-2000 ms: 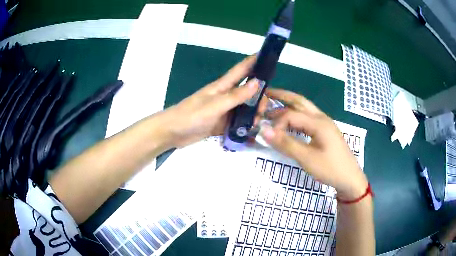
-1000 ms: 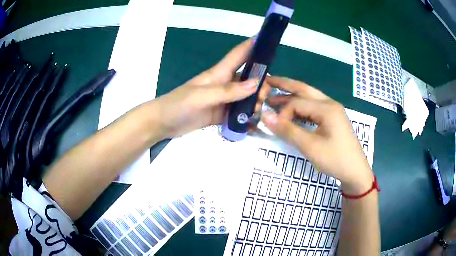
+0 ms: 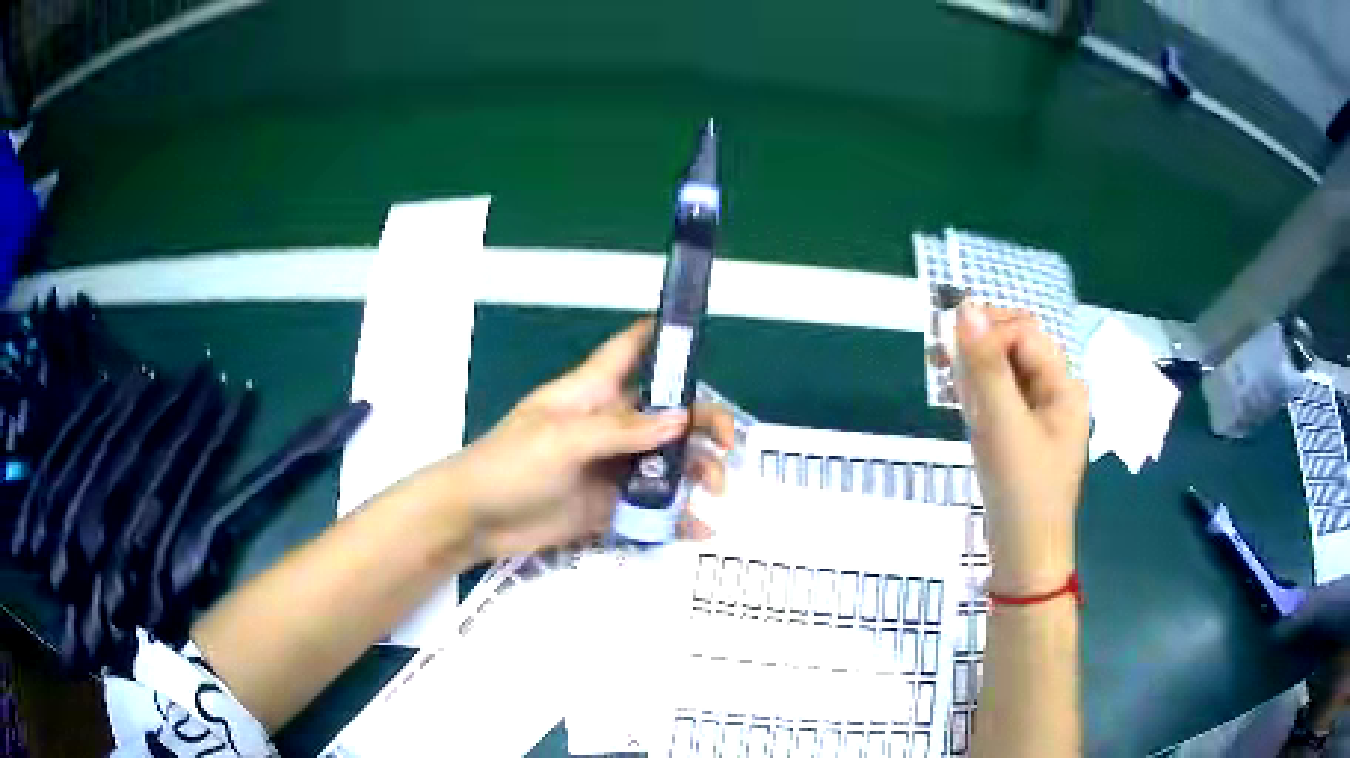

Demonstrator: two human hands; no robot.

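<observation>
My left hand (image 3: 570, 456) holds a black appliance body (image 3: 683, 304) with a lilac end, its dark tip pointing up and a pale label-like patch on its side. My right hand (image 3: 1025, 415) is raised away from the body, fingers bent together, over the near edge of the round sticker sheets (image 3: 1014, 270). A small dark spot shows by its fingertips; whether it is held is too blurred to tell. The outlined label sheet (image 3: 822, 592) lies below the hands among overlapping white sheets.
Black bodies (image 3: 133, 474) lie fanned at the left, beside a long white strip sheet (image 3: 415, 348). At the right are a pointed white wipe (image 3: 1133, 393), a white bottle-like object (image 3: 1247, 388), a purple-and-black body (image 3: 1244, 551) and another label sheet (image 3: 1322, 459). A grey post (image 3: 1281, 274) slants in.
My right hand has left the body and moved right and up to the round sticker sheets. My left hand still holds the body, now more upright. The camera view has shifted, showing more bench beyond.
</observation>
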